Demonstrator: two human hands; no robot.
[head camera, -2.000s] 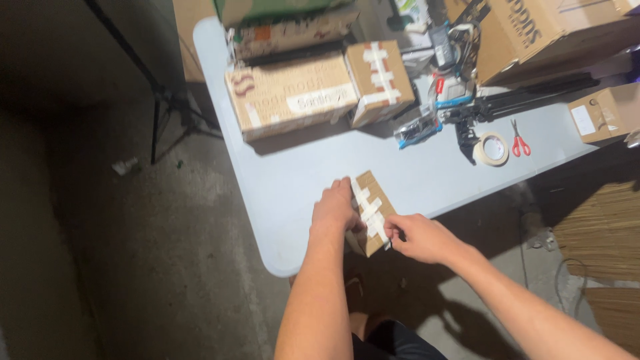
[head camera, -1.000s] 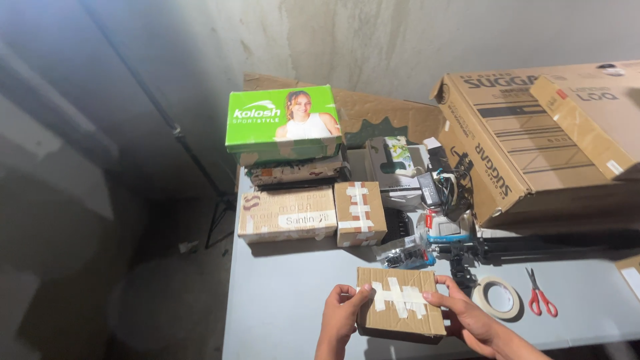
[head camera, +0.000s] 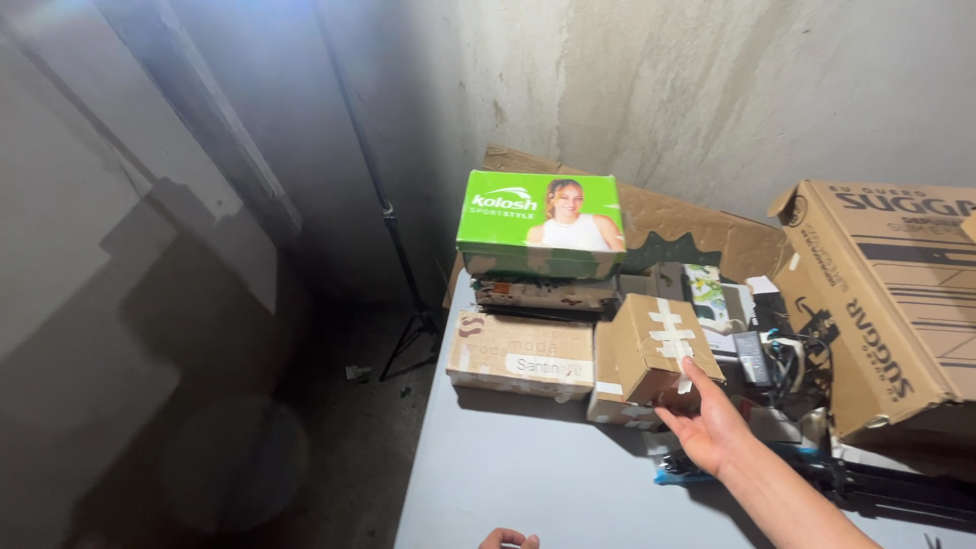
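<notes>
My right hand (head camera: 705, 423) grips the near end of a small cardboard box (head camera: 671, 339) closed with strips of white tape. That box is tilted and sits over another taped cardboard box (head camera: 608, 366); whether it rests on it or is held just above is unclear. To its left lies a wider printed cardboard box (head camera: 526, 354). Of my left hand (head camera: 509, 538) only the fingers show at the bottom edge, over the table, and nothing is seen in them.
A green shoebox (head camera: 540, 213) tops the stack at the back. Right of the small boxes lie a black power adapter (head camera: 753, 358) and cables. A large cardboard carton (head camera: 892, 297) stands at the right. The table (head camera: 488, 465) has its left edge beside a dark stand (head camera: 389, 221).
The small taped box, held in both hands one second ago, has moved away from me to the other small box, in my right hand alone. My left hand has let go and drawn back.
</notes>
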